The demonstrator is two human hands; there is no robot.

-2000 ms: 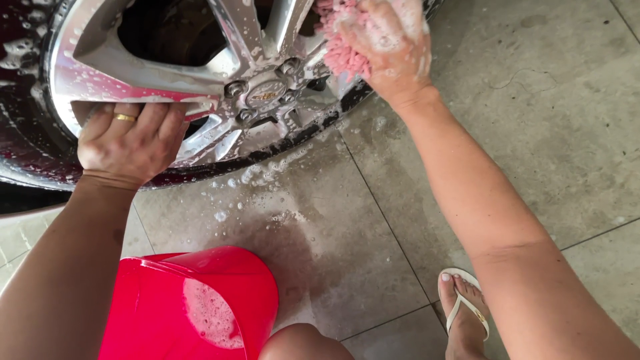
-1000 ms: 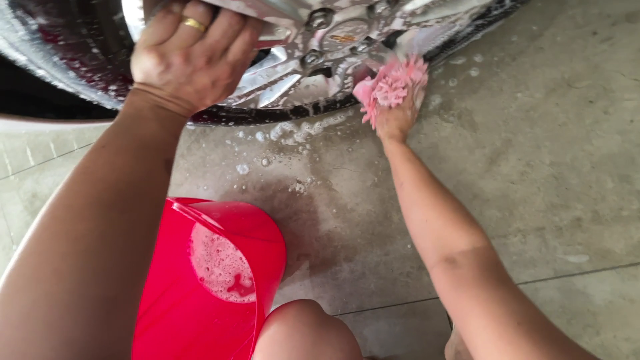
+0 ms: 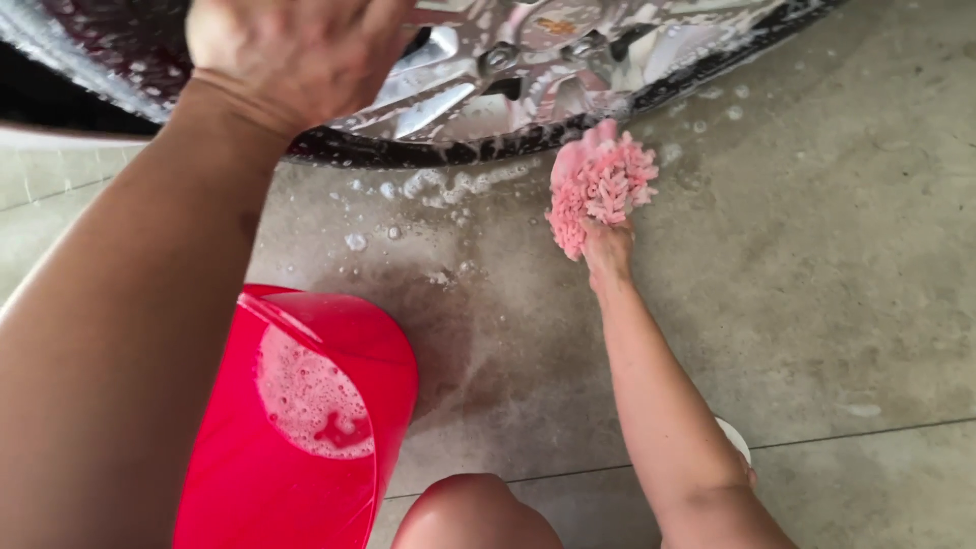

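A soapy alloy car wheel [image 3: 457, 99] with its black tire [image 3: 450, 152] fills the top of the head view. My left hand [image 3: 293, 65] rests at the wheel's upper left part; its fingers run out of the frame at the top, so their grip is hidden. Just below the tire's lower edge, my right hand [image 3: 608, 244] holds a pink chenille wash mitt [image 3: 606, 183], whose upper end touches or nearly touches the tire. The mitt covers most of the fingers.
A red plastic bucket [image 3: 347, 320] with foamy water [image 3: 313, 389] inside stands at the lower left, beside my left forearm. Suds [image 3: 450, 187] lie on the grey tiled floor [image 3: 801, 305]. My bare knee [image 3: 476, 511] is at the bottom, and part of a pale sandal [image 3: 733, 442] shows behind my right forearm.
My right hand has moved with the pink mitt from the wheel's right side down to the tire's lower edge. The view has shifted, bringing the bucket nearer the middle.
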